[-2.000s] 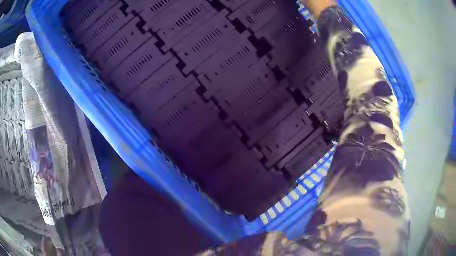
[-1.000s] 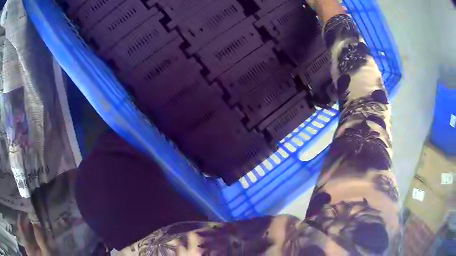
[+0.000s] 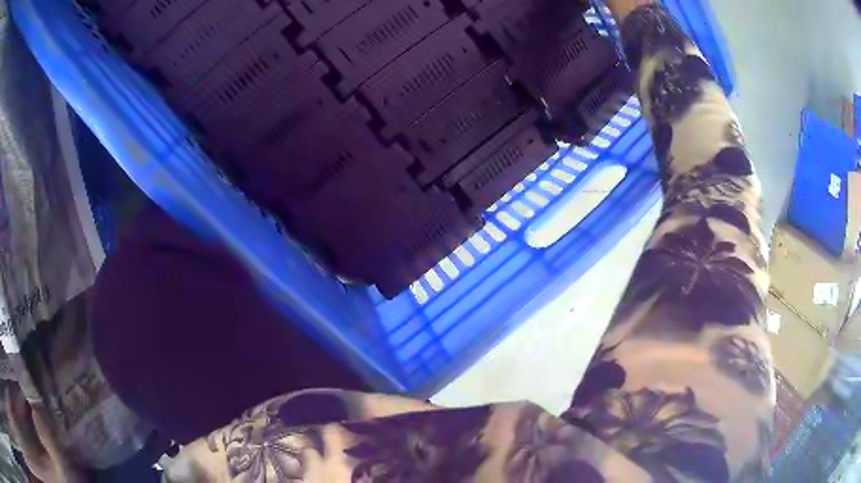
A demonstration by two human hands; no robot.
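Note:
A blue perforated crate (image 3: pixel 529 302) lies in front of me, holding rows of dark slotted parts (image 3: pixel 430 75) packed side by side. My right hand (image 3: pixel 628 8) is at the crate's far right side, mostly cut off by the top edge, so its fingers and any hold are hidden. My left hand (image 3: pixel 40 439) is at the lower left edge, dim and partly cut off, beside the printed newspaper (image 3: pixel 33 274); whether it grips anything cannot be seen.
My patterned right sleeve (image 3: pixel 708 274) crosses the right side. A dark rounded shape, perhaps my knee (image 3: pixel 189 321), is left of the crate. Brown cardboard boxes (image 3: pixel 802 274) and a blue box (image 3: pixel 819 184) stand on the grey floor at right.
The view has shifted, so the crate sits higher and further left, showing its near handle slot and more boxes at right. My right hand stays near the crate's far right side.

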